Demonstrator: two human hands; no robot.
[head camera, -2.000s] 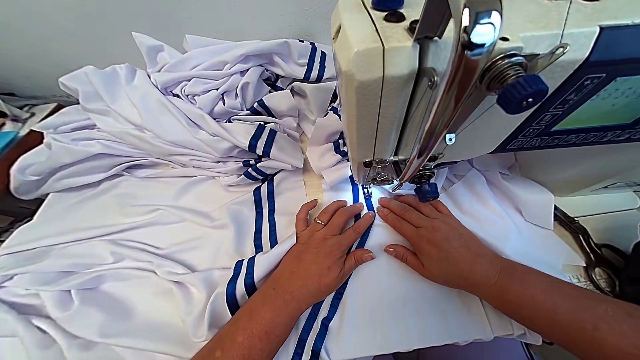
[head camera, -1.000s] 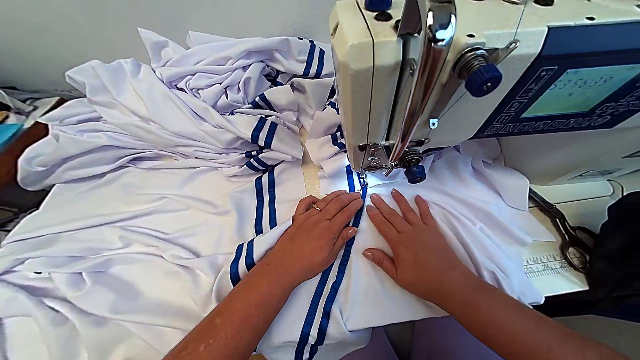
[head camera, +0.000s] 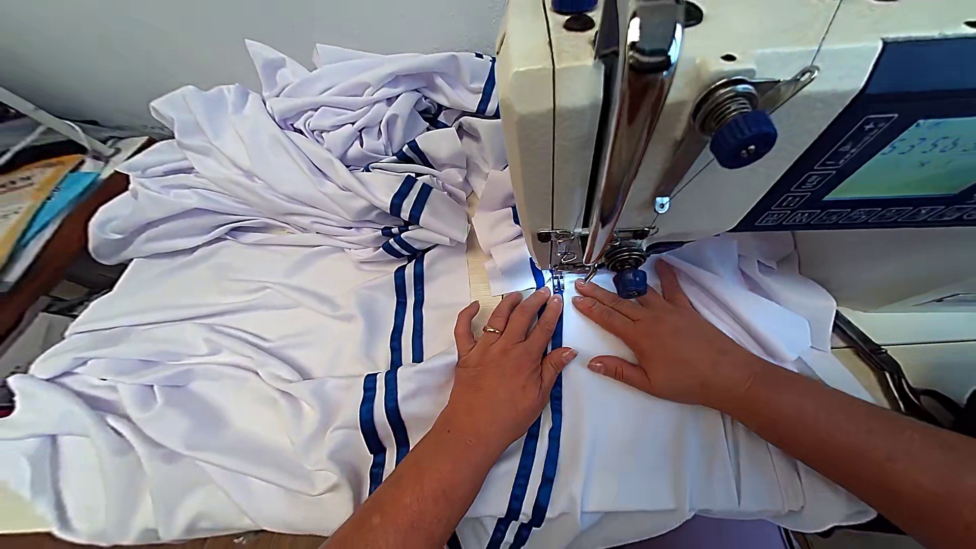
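Note:
White fabric (head camera: 648, 457) with blue ribbon stripes (head camera: 550, 427) lies under the presser foot (head camera: 558, 282) of a sewing machine (head camera: 526, 145). My left hand (head camera: 507, 374) rests flat across the stripes, a ring on one finger, its fingertips just in front of the foot. To the right of the foot, my right hand (head camera: 671, 335) presses on the white cloth with fingers spread, close to the blue tension knob (head camera: 630, 282). Neither hand grips anything. A lamp lights the needle area, and the needle tip cannot be made out.
Bunched white fabric with blue stripes (head camera: 305, 168) is heaped at the back left, against a wall. Dark-handled scissors (head camera: 884, 366) lie right of the cloth, partly hidden by my right forearm. Papers (head camera: 46, 198) are stacked at the far left. The machine's display panel (head camera: 907, 160) is lit.
Since one second ago, my right hand has moved forward beside the presser foot. My left fingers have spread more over the stripes. The view has shifted.

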